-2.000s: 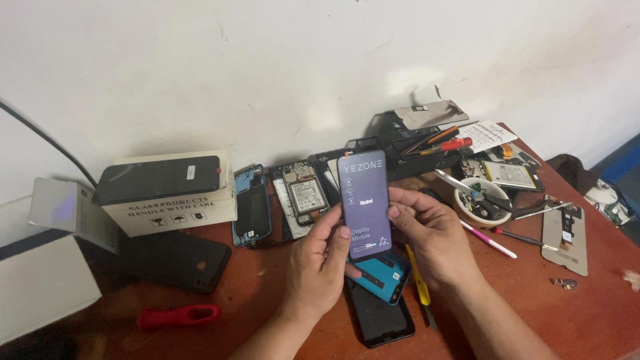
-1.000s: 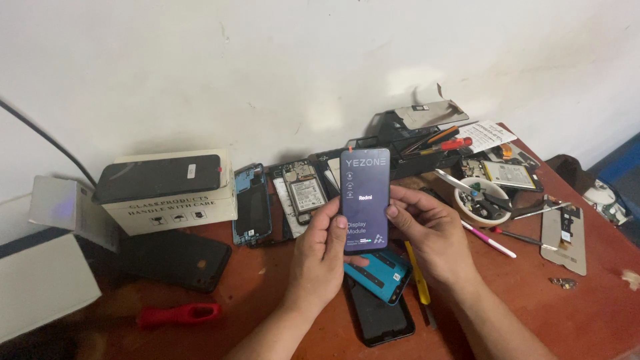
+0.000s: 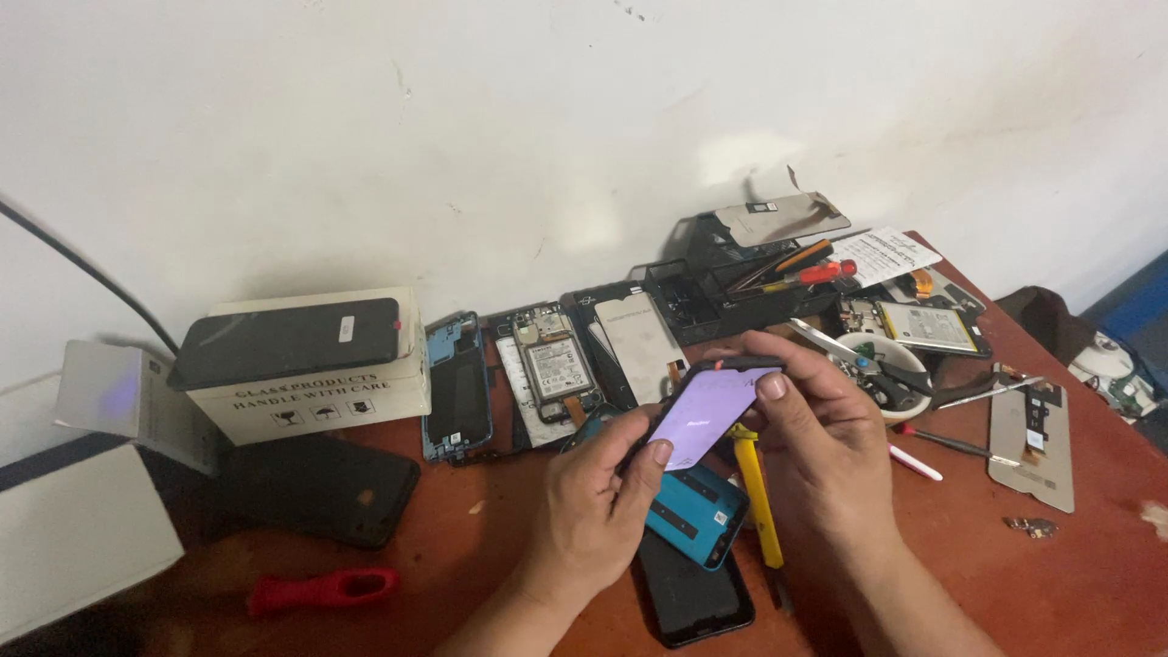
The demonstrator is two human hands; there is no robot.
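Note:
A smartphone [image 3: 712, 415] with a lit, pale purple screen is held tilted between both hands. My left hand [image 3: 598, 493] grips its lower left end, thumb on the front edge. My right hand [image 3: 826, 438] grips the upper right corner, its thumb over the screen's edge. Below the phone, a blue phone back cover [image 3: 698, 516] lies across a black phone [image 3: 695, 593]. Just right of them is a yellow-handled tool [image 3: 759, 497], partly behind my right hand. A small red mark shows at the held phone's top edge.
Left: a glass-products box [image 3: 319, 415] under a dark phone [image 3: 287, 342], and a red handle [image 3: 324, 590]. Behind stand an opened phone with battery [image 3: 557, 365] and a black organizer [image 3: 684, 306]. Right: a white bowl [image 3: 881, 351] holding tweezers and scissors, and a screwdriver [image 3: 949, 442].
The phone has turned from nearly upright to a slanted, flatter angle, and its screen now looks brighter and paler. My right hand has shifted to its upper corner.

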